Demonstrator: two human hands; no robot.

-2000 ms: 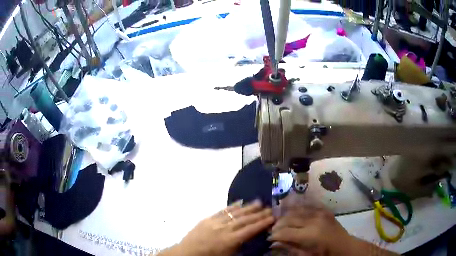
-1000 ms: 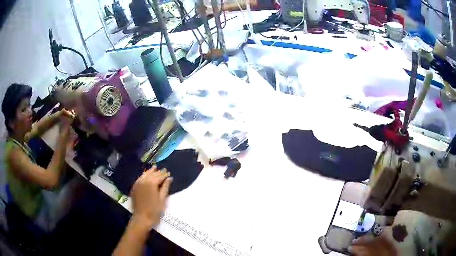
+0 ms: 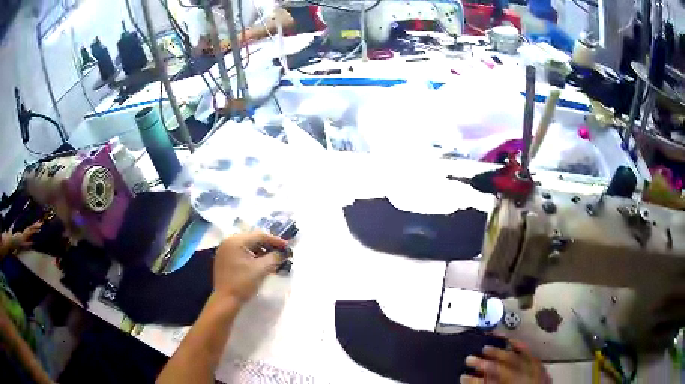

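Observation:
A dark crescent fabric piece lies flat at the front, left of and below the needle area. My right hand, cut off by the bottom edge, has its fingers on that piece's right end. My left hand reaches to small dark loose labels beside the clear label bag. Its fingers are curled at them, and whether one is gripped is unclear. Another dark crescent with a small label at its centre lies left of the sewing machine head. More dark crescents lie at the left table edge, partly behind my left hand.
Scissors with a yellow handle lie on the machine bed at right. A red cloth tie is around the post on the machine. A purple machine and a teal cylinder stand at left. Another person's hand shows at the far left.
My left hand has moved right from the left crescents to the loose labels. A dark crescent now shows at the front under my right hand. The view has swung left, then partly back right.

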